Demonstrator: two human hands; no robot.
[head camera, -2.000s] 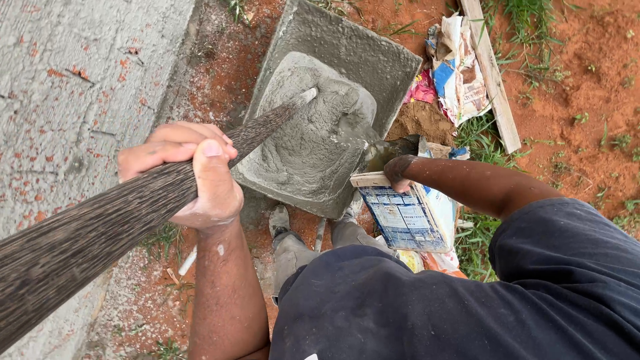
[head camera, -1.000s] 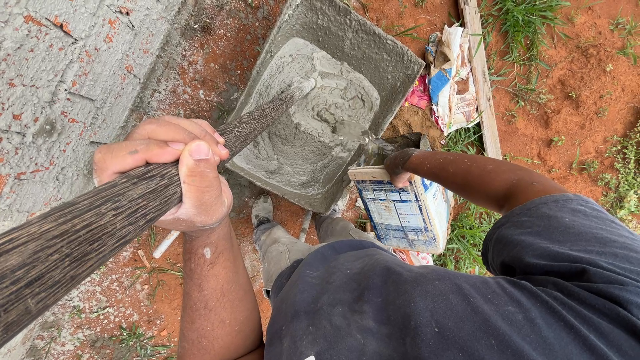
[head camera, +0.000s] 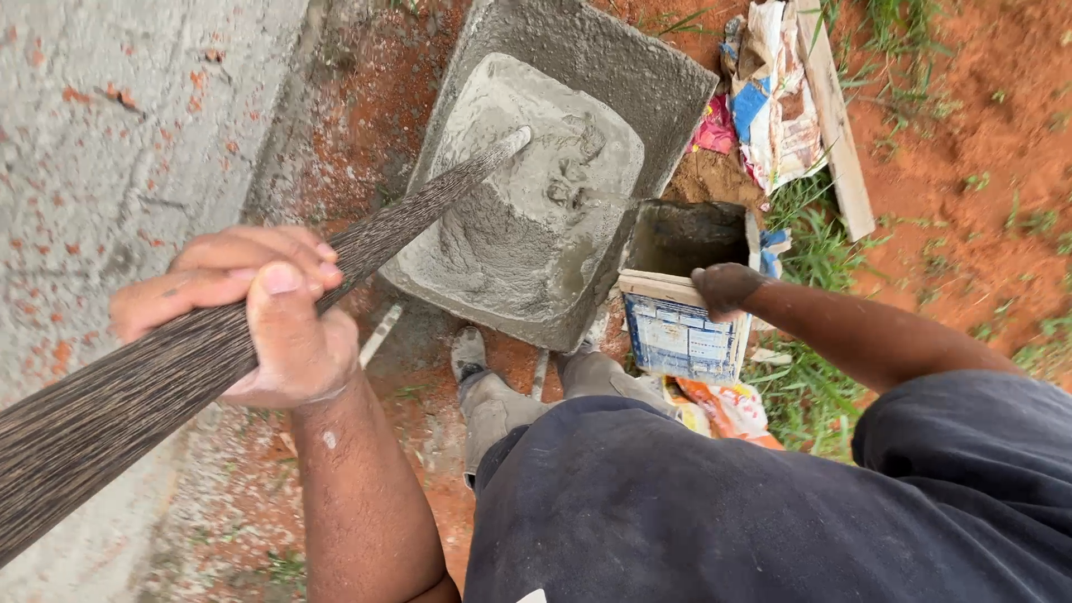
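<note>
My left hand (head camera: 243, 310) is closed around a thick, dark wooden handle (head camera: 377, 243) that slants from the lower left up into the wheelbarrow tray (head camera: 662, 71). The handle's pale end rests over wet grey mortar (head camera: 536, 218); the tool's head is hidden in the mix. On the right, my right hand (head camera: 727, 289) grips the rim of a square bucket (head camera: 687, 339) with a blue and white printed side. Its mouth is tilted toward the tray, and a thin stream of water (head camera: 607, 201) runs from it onto the mortar.
A rough concrete surface (head camera: 126, 151) lies at the left. Torn cement bags (head camera: 775, 109) and a wooden board (head camera: 837, 126) lie on red soil at the upper right, with grass (head camera: 808, 394) below. My boot (head camera: 467, 353) stands beside the tray's near edge, near a plastic bag (head camera: 729, 409).
The bucket has tipped toward the tray, so its inside now shows, and water is running out. More wet shine shows on the mortar's right side. Both hands have kept their holds.
</note>
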